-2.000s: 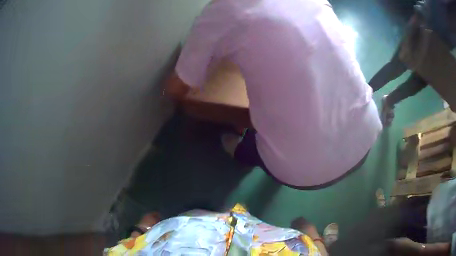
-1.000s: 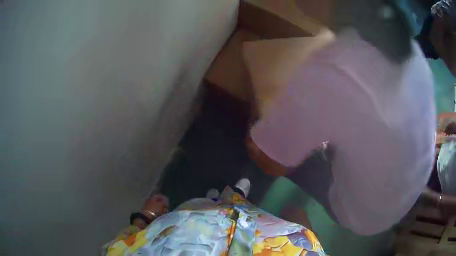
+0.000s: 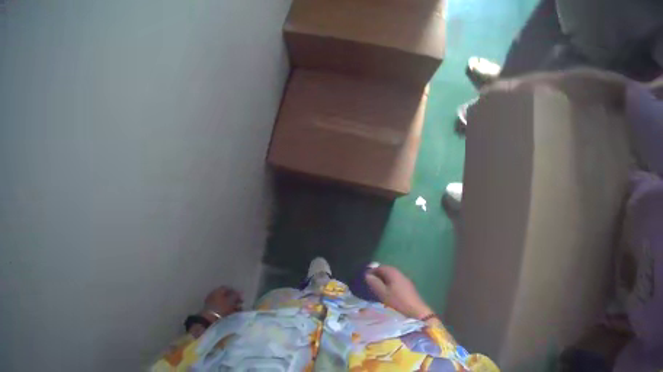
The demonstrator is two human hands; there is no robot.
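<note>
A closed brown carton point(image 3: 342, 138) sits on the floor ahead of me, against the wall. A second brown carton point(image 3: 363, 54) stands directly beyond it, touching it. My left hand point(image 3: 223, 299) hangs low beside the wall, small and loosely curled; I see nothing in it. My right hand point(image 3: 389, 285) is low in front of my body, with its fingers bent and partly hidden from view. Neither hand touches a carton. A large pale brown carton point(image 3: 501, 218) is at my right, held up by a person in a pink top.
A pale wall point(image 3: 145, 145) runs along my left. The person in pink point(image 3: 643, 240) is cut off by the right edge. Another person's shoes point(image 3: 483, 70) show on the green floor point(image 3: 429, 240) beyond the held carton. A small white scrap point(image 3: 421, 203) lies on the floor.
The person in pink has moved from in front of me to the right edge, with a large carton now lifted there. The two floor cartons are now uncovered. My right hand has come into clear view.
</note>
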